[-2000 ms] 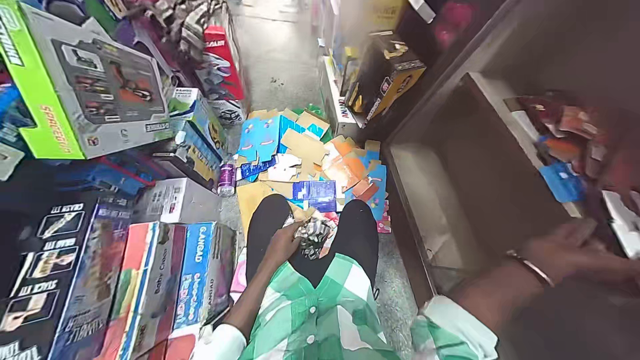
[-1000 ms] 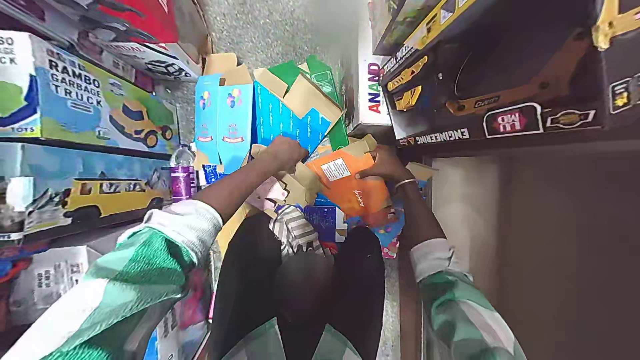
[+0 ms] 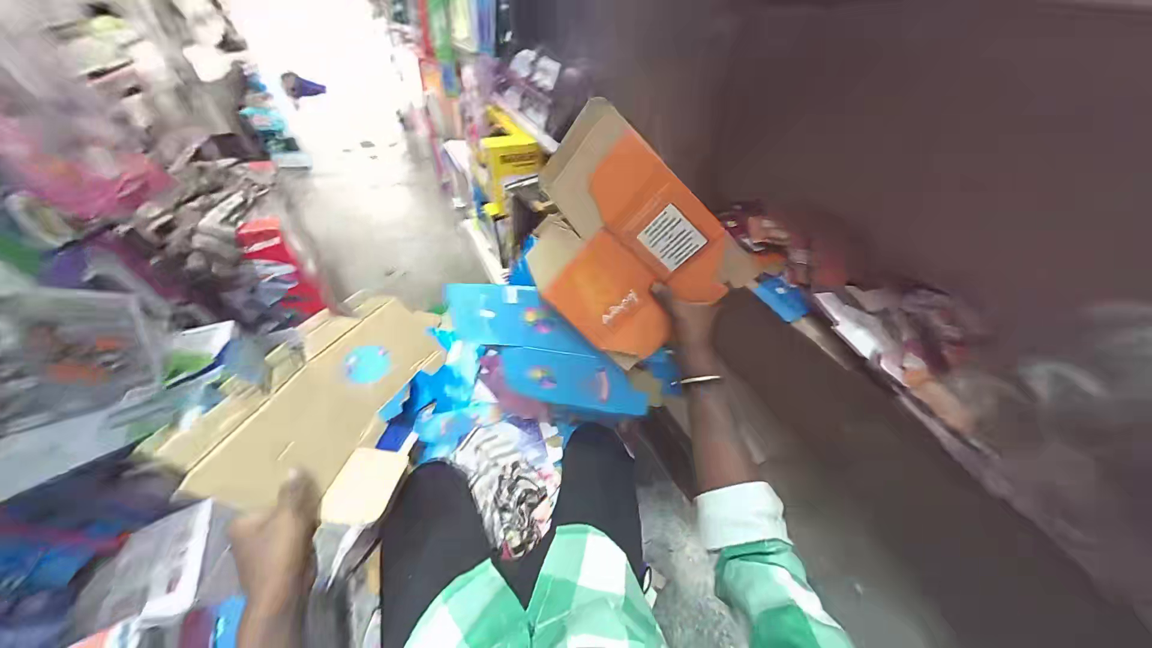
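Note:
My right hand (image 3: 688, 319) grips the lower edge of flattened orange cardboard packaging (image 3: 621, 261), which has a white printed label and brown inner flaps, and holds it up at the right of centre. At lower left, my left hand (image 3: 274, 531) is blurred, with its fingers at the bottom edge of a long flattened brown cardboard box (image 3: 306, 414) bearing a blue round patch. Blue flattened cardboard (image 3: 558, 351) lies beyond my knees, partly behind the orange piece. Between my thighs is a crumpled patterned bundle (image 3: 513, 486), its material unclear.
Boxed goods are stacked along the left, with a red box (image 3: 270, 261) among them. A yellow box (image 3: 508, 162) stands on the shelving ahead. A grey floor aisle (image 3: 378, 216) runs forward. At right is a dark shelf unit with mixed small items (image 3: 900, 342) along its edge.
The orange cardboard, held by my right hand low over the pile a second ago, is now raised. My left hand has moved from the pile to the brown cardboard at left. The view has swung.

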